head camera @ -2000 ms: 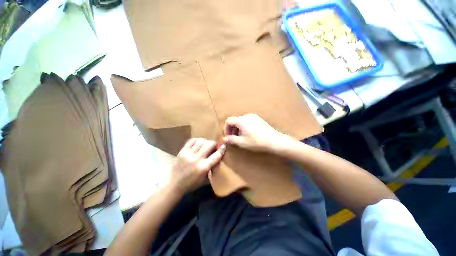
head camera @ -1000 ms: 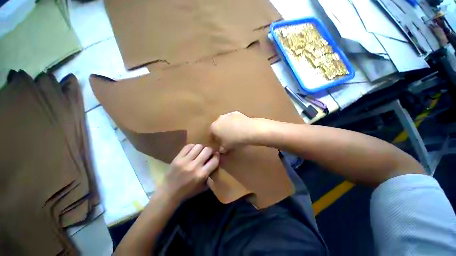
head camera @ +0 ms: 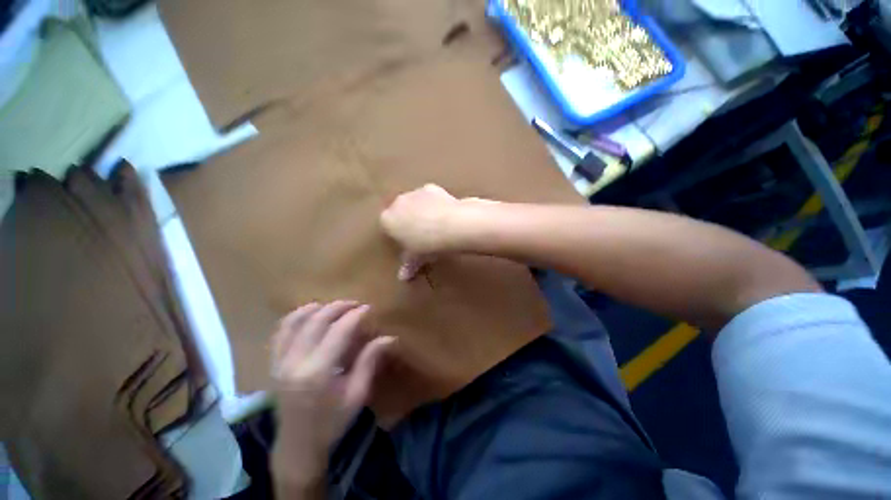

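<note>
A large brown panel point(head camera: 293, 229) lies on the table in front of me, and its near end hangs over my lap. My right hand point(head camera: 425, 229) rests on the panel near its middle, back up and fingers curled. A tiny dark mark shows below its fingertips, too blurred to name; whether the fingers hold something is hidden. My left hand point(head camera: 327, 356) is blurred at the panel's near left edge, with thumb and fingers apart and nothing visible in it.
A blue-rimmed tray point(head camera: 667, 86) of small gold pieces stands at back right. A dark-ended metal rod point(head camera: 567, 146) and a purple tool point(head camera: 608, 145) lie below it. Stacked brown panels point(head camera: 78, 322) lie left, pale green pieces point(head camera: 59, 103) behind them, another brown panel point(head camera: 293, 44) at the back.
My left hand has come off the spot beside my right hand and moved left and nearer me, its fingers opening. The panel's folded left edge now lies flatter. The view has shifted.
</note>
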